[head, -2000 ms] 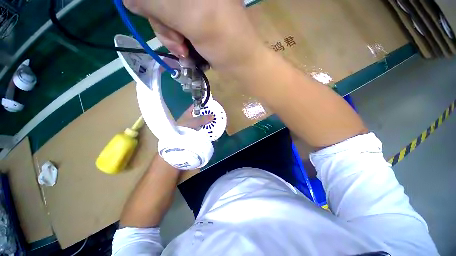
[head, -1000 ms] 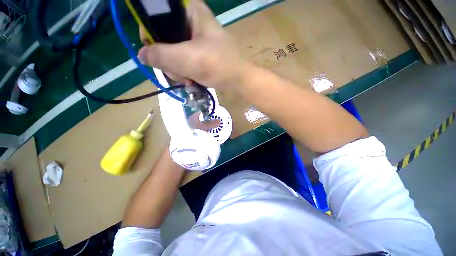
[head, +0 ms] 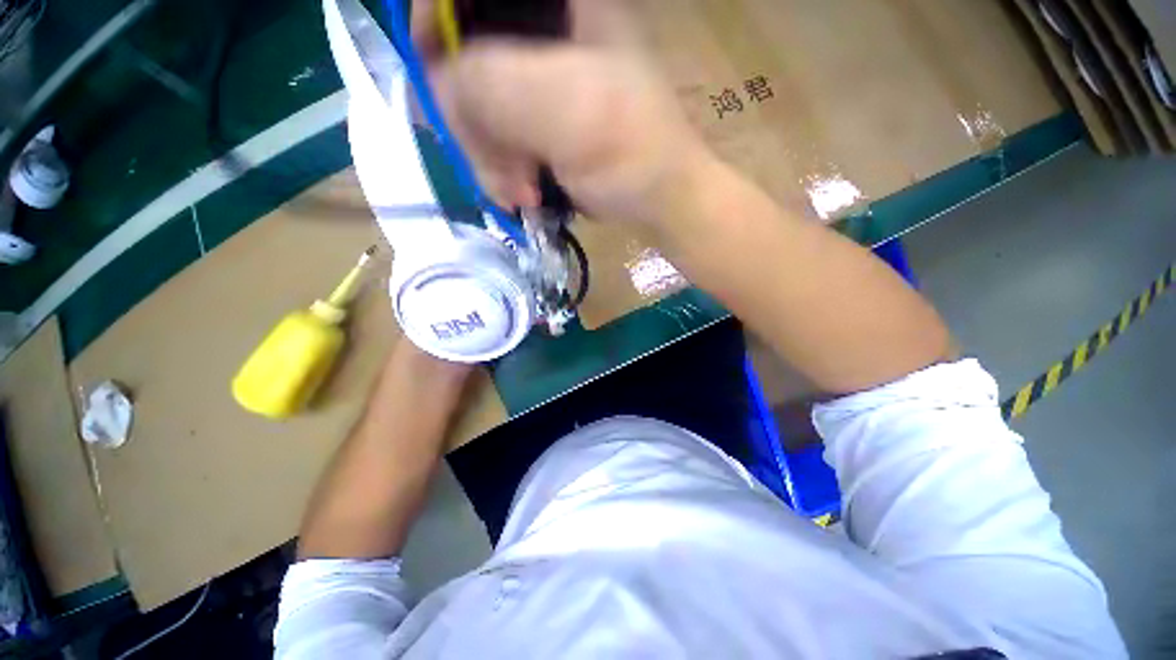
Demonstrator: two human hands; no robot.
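The white headset (head: 393, 174) is held above the bench, its band running up and left. The printed outer face of one ear cup (head: 462, 313) faces me. My left hand (head: 442, 374) is at this cup, its fingers hidden behind it. The other cup is not visible. My right hand (head: 574, 116) grips the black and yellow screwdriver (head: 513, 16), partly cut off by the top edge. The screwdriver's metal nose (head: 555, 286) is just right of the cup; whether it touches anything is unclear.
A yellow bottle (head: 290, 368) with a thin nozzle lies left on the cardboard (head: 194, 490). A white wad (head: 107, 415) is farther left. Other headset parts (head: 39, 174) sit on the green conveyor. A blue hose (head: 445, 129) runs down to the screwdriver.
The headset has moved up and left and turned; its slotted inner disc and my left fingers are now hidden. The screwdriver nose has shifted slightly right.
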